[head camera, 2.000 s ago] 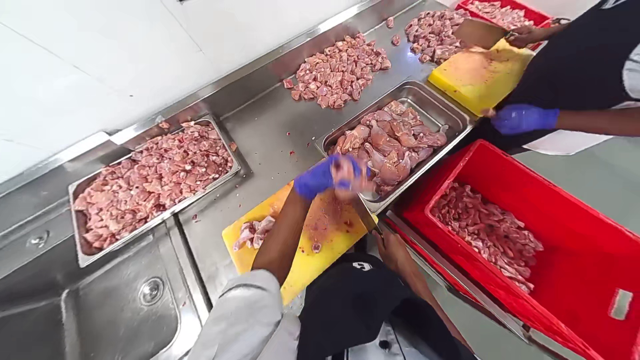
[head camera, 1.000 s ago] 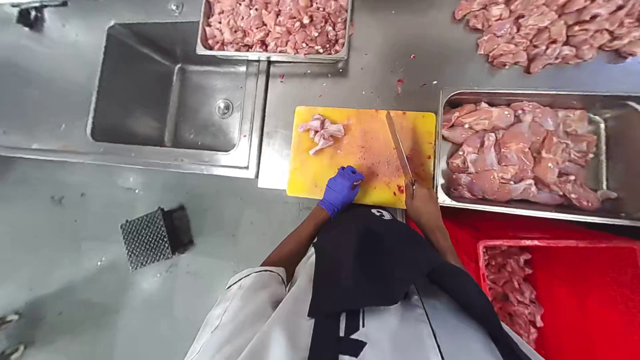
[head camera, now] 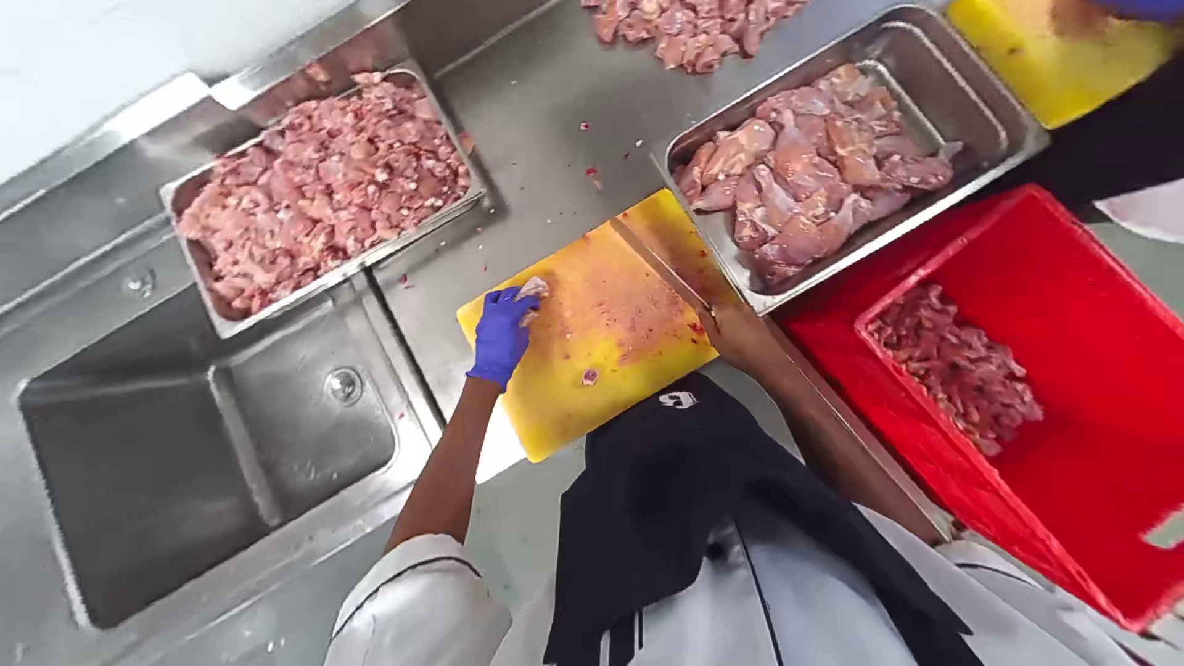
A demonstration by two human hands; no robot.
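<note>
My left hand (head camera: 502,336), in a blue glove, grips pale raw chicken pieces (head camera: 534,298) at the left end of a yellow cutting board (head camera: 564,412). My bare right hand (head camera: 735,335) holds a knife (head camera: 659,266) by its handle, the blade lying across the right part of the board. A small scrap of meat (head camera: 590,377) rests near the board's front edge. Just right of the board, a deep steel pan (head camera: 994,102) holds larger raw chicken pieces (head camera: 809,171). How the left fingers wrap the chicken is partly hidden.
A steel tray (head camera: 481,190) heaped with cut meat (head camera: 324,185) stands beside the sink (head camera: 139,472). More cut meat (head camera: 698,28) lies on the steel counter (head camera: 546,139). A red crate (head camera: 1101,370) with meat strips is at right. Another person's gloved hand (head camera: 1142,7) shows over a second yellow board (head camera: 1059,60).
One second ago my left hand was at the board's front edge, apart from the chicken pieces; now it has hold of them. The knife stays in my right hand. The view has turned.
</note>
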